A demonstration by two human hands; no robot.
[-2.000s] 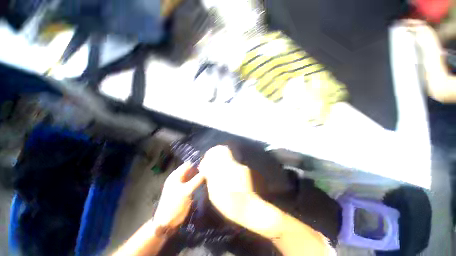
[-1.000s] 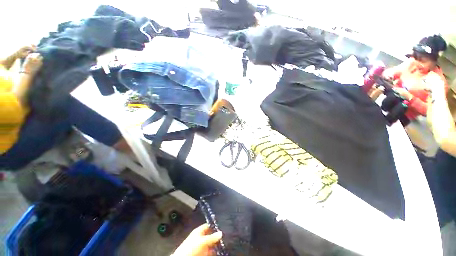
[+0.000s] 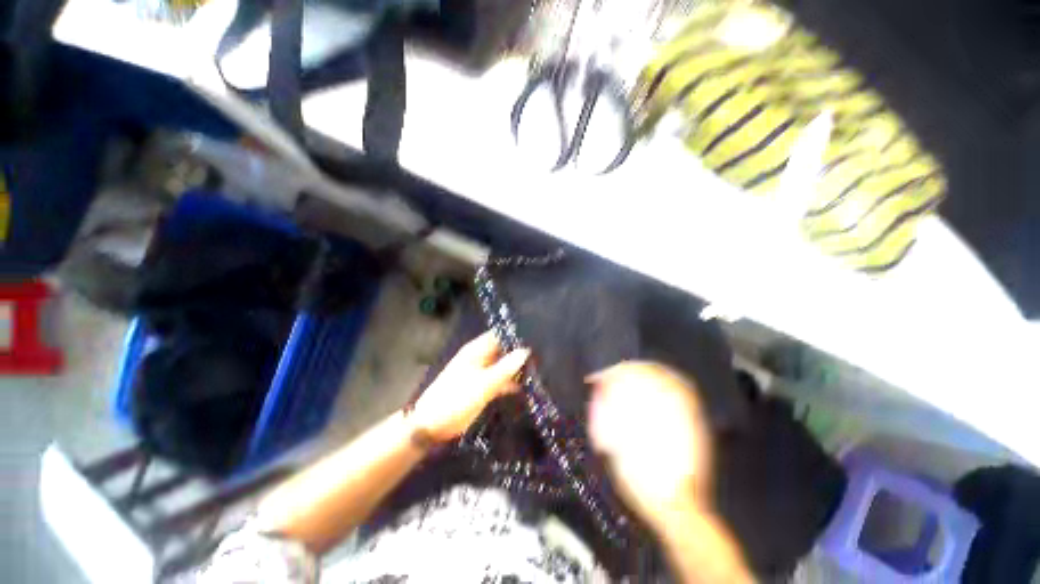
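Note:
The black jacket (image 3: pixel 730 468) lies over my lap, beside and partly under the table edge. Its speckled braided trim (image 3: pixel 557 439) runs slantwise down across the middle. My left hand (image 3: pixel 473 382) pinches the jacket edge at the trim between thumb and fingers. My right hand (image 3: pixel 650 428) is raised just right of the trim, blurred, with its fingers curled and fingertips close together. Any needle or thread in it is too small or blurred to see.
The white table (image 3: pixel 673 245) crosses above my lap, bearing scissors (image 3: pixel 576 120), a yellow-and-black striped cloth (image 3: pixel 787 126) and black straps (image 3: pixel 386 97). A blue basket (image 3: pixel 285 394) of black garments is at left. A purple stool (image 3: pixel 901 525) is at lower right, a red stool (image 3: pixel 29 329) far left.
The view has tilted down from the far table and people to my lap. My right hand has come into view beside the trim. My left hand still holds the trimmed edge.

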